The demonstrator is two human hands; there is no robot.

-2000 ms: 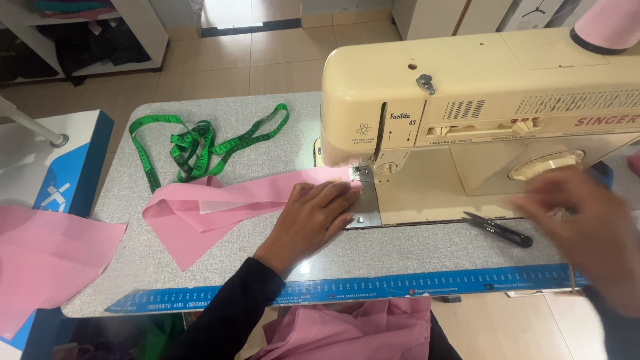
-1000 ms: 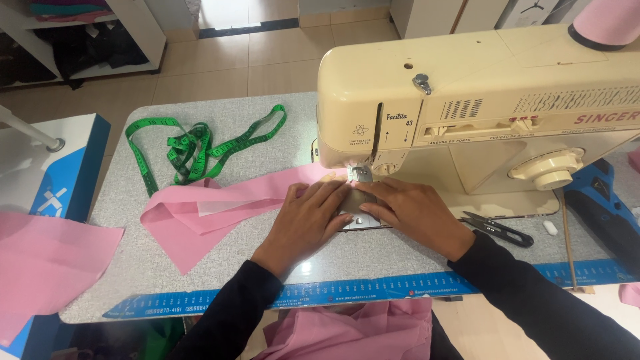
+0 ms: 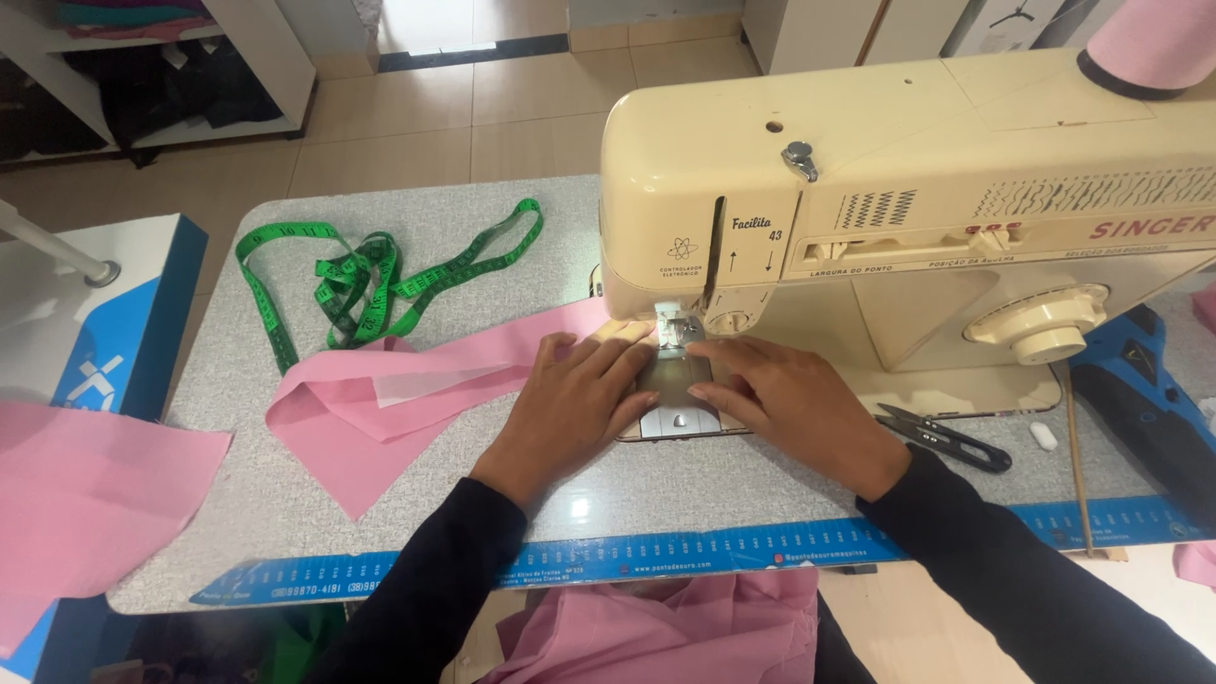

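A pink fabric strip (image 3: 456,366), folded at its left end, runs across the table to the presser foot (image 3: 673,328) of a cream Singer sewing machine (image 3: 883,190). Flat on the strip's right end rests my left hand (image 3: 579,408), fingertips just left of the foot. My right hand (image 3: 798,399) is at the other side of the foot, its fingertips over the metal needle plate (image 3: 679,394); whether they touch the fabric is unclear. Neither hand grips anything visibly. A green tape measure (image 3: 366,285) lies tangled behind the strip.
Thread snips (image 3: 950,439) and a blue-and-black tool (image 3: 1154,408) lie to the right, with a thin wooden stick (image 3: 1076,465) between them. A blue printed ruler strip (image 3: 665,560) lines the front edge. More pink fabric (image 3: 85,494) lies at left, and some (image 3: 655,632) below the table.
My right hand has come from the handwheel dial side at right to the presser foot. My left hand stays on the strip beside the foot.
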